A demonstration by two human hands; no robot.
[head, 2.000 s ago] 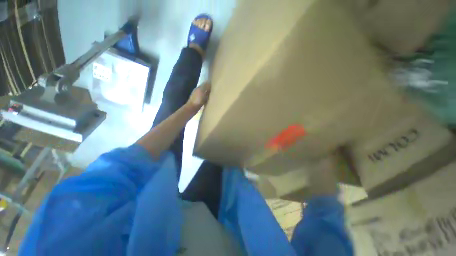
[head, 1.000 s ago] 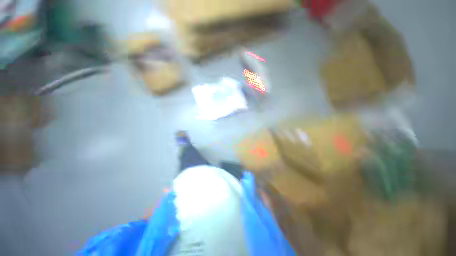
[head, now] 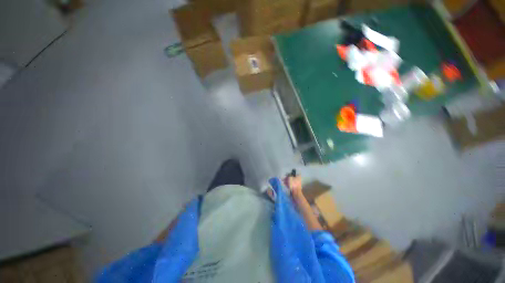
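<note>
My right hand is in front of my body, blurred, closed on a small dark object that looks like a marker pen. My left hand is not visible; only part of the left forearm shows beside my jacket. The green-topped table stands ahead to the right. On it lie an orange and purple-blue tape dispenser, a white piece beside it, and a blurred heap of white and orange sheets.
Dark crumpled cloth and a yellowish roll are on the table. A carton with a white label stands left of the table. More cartons are low on the right, by my right arm. Grey floor spreads ahead and left.
The view has swung from the large carton, past the scale display, to the green table. My left hand, earlier against the large carton, is out of sight. My right hand is away from the carton.
</note>
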